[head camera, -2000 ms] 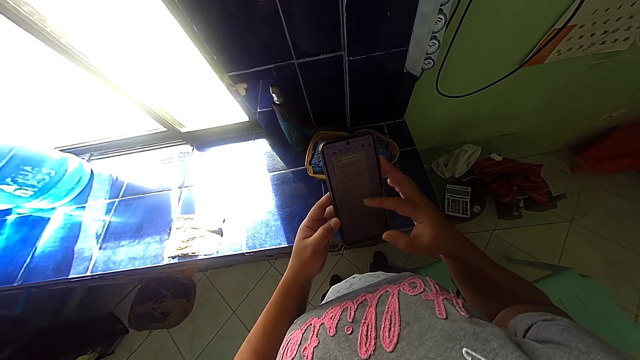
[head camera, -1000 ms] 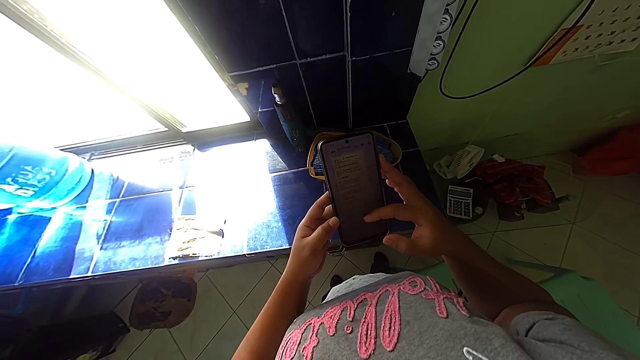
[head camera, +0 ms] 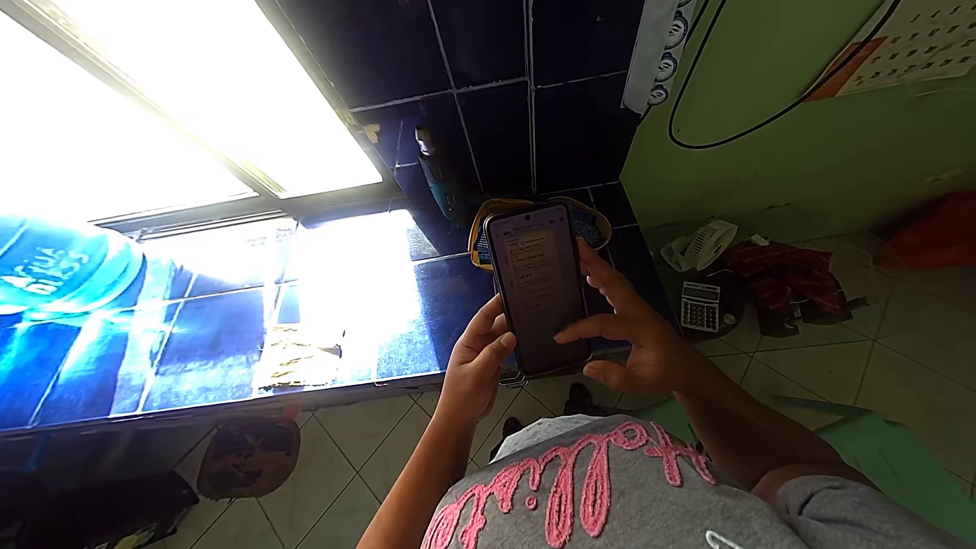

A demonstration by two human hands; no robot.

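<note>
A dark smartphone (head camera: 537,290) is upright in front of me with its screen lit and showing text too small to tell. My left hand (head camera: 479,362) grips its lower left edge, the thumb along the side. My right hand (head camera: 629,335) is at the right side, one finger against the upper right edge and another finger over the lower screen. Behind the phone, partly hidden, stands a yellow-rimmed basket (head camera: 480,229) with blue contents. A slim bottle (head camera: 436,171) stands just left of the basket, by the dark blue tiled wall.
A blue tiled counter (head camera: 213,328) runs under a bright window, with a large blue water jug (head camera: 65,267) at its left. To the right are a calculator (head camera: 700,306), a white plastic object (head camera: 705,244) and red cloth (head camera: 797,274). A round stool (head camera: 250,455) stands below the counter.
My right finger has shifted slightly over the lower part of the screen. My left hand has kept its hold on the phone.
</note>
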